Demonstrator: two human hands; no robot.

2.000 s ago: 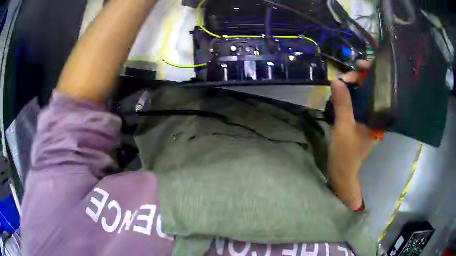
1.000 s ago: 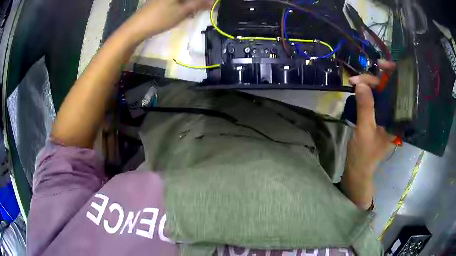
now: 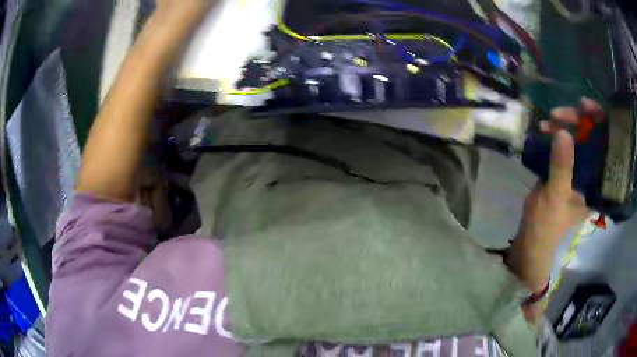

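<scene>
The black socket housing (image 3: 377, 87) lies at the top centre and is blurred. A yellow wire (image 3: 398, 38) curves over it, and a loose yellow end sticks out at its left. Blue wires loop over its right part. My right hand (image 3: 552, 188), with a red wristband, is closed around the dark blue soldering gun (image 3: 538, 150) with an orange trigger, to the right of the housing and apart from it. The gun's tip cannot be made out. My left forearm reaches up at the left; the hand itself is cut off by the top edge.
The white work pad (image 3: 230, 49) shows left of the housing and under it. A black cord (image 3: 279, 148) runs across my grey-green apron (image 3: 335, 258). A clear plastic sheet (image 3: 42, 139) is at far left. A black boxed device (image 3: 585, 310) sits at lower right.
My right hand has moved right with the soldering gun, away from the housing's right end. My left hand, seen at the top a second ago, has gone out of view past the top edge.
</scene>
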